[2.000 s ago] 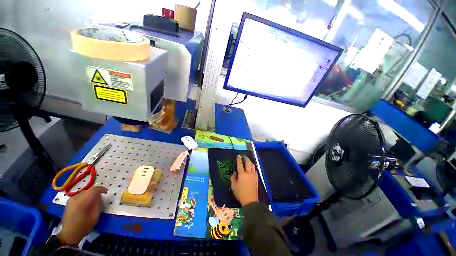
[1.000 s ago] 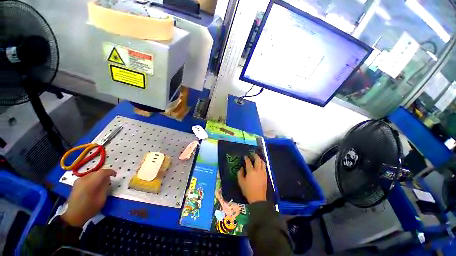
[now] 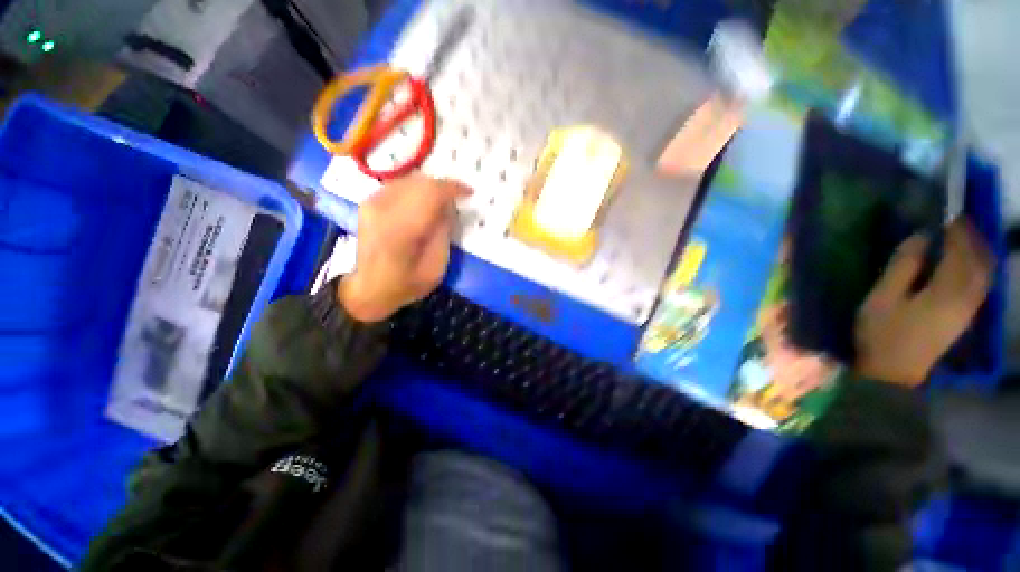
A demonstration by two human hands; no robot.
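The pale cover plate point(image 3: 577, 184) lies on the yellow fixture point(image 3: 556, 238) on the perforated plate point(image 3: 492, 145). A blurred pinkish cover point(image 3: 699, 136) and a white piece point(image 3: 738, 58) lie at the plate's right edge. My left hand point(image 3: 400, 244) is curled at the plate's front edge, just below the scissors' handles point(image 3: 388, 121); nothing shows in it. My right hand point(image 3: 926, 304) is blurred at the right side of the black mouse pad point(image 3: 844, 240). A dark shape shows by its fingers; I cannot tell if it grips the mouse.
A large blue tote point(image 3: 67, 257) stands at the left, with a printed sheet point(image 3: 185, 291) and a dark sheet inside. The keyboard point(image 3: 548, 374) runs along the bench front. Blue and green booklets point(image 3: 733, 274) lie under the pad. A blue tray point(image 3: 987, 201) is at the right.
The view has swung down and left: the monitor and marking head are out of frame, the tote fills the left. My right hand sits nearer the pad's right edge; my left hand stays by the scissors.
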